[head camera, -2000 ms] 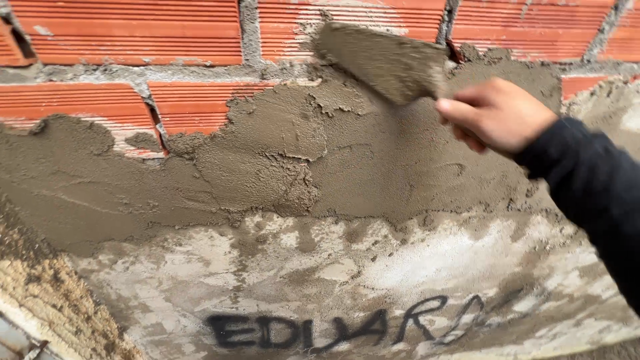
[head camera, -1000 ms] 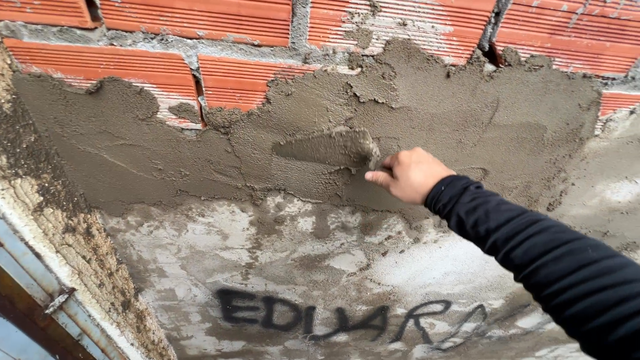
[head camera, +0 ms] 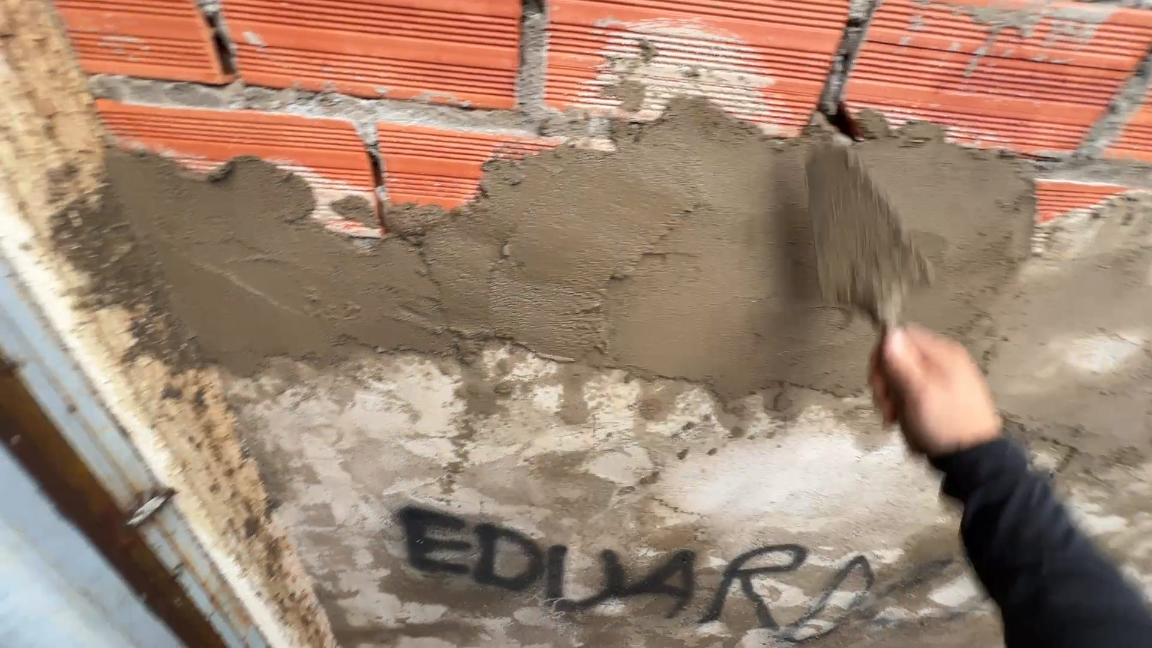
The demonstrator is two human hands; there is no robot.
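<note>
My right hand [head camera: 936, 391], in a black sleeve, grips the handle of a mortar-coated trowel [head camera: 859, 225] at the right of the head view. The trowel's blade points up and a little left, blurred, in front of a band of wet grey-brown mortar [head camera: 558, 261]. Whether the blade touches the mortar cannot be told. The band spreads across the wall over the lower edge of red ribbed hollow bricks [head camera: 378, 45], with a ragged upper border and some cracks and ridges. My left hand is not in view.
Below the mortar, an older patchy whitish plaster surface [head camera: 558, 468] bears black painted writing. At the left stands a rough, crumbling wall edge [head camera: 207, 450] beside a rusty, pale blue metal frame [head camera: 135, 504]. Dark gaps show in some brick joints.
A second ago the trowel lay near the middle of the mortar band, its blade pointing left; now it is farther right with its blade pointing up. My right hand holds it throughout.
</note>
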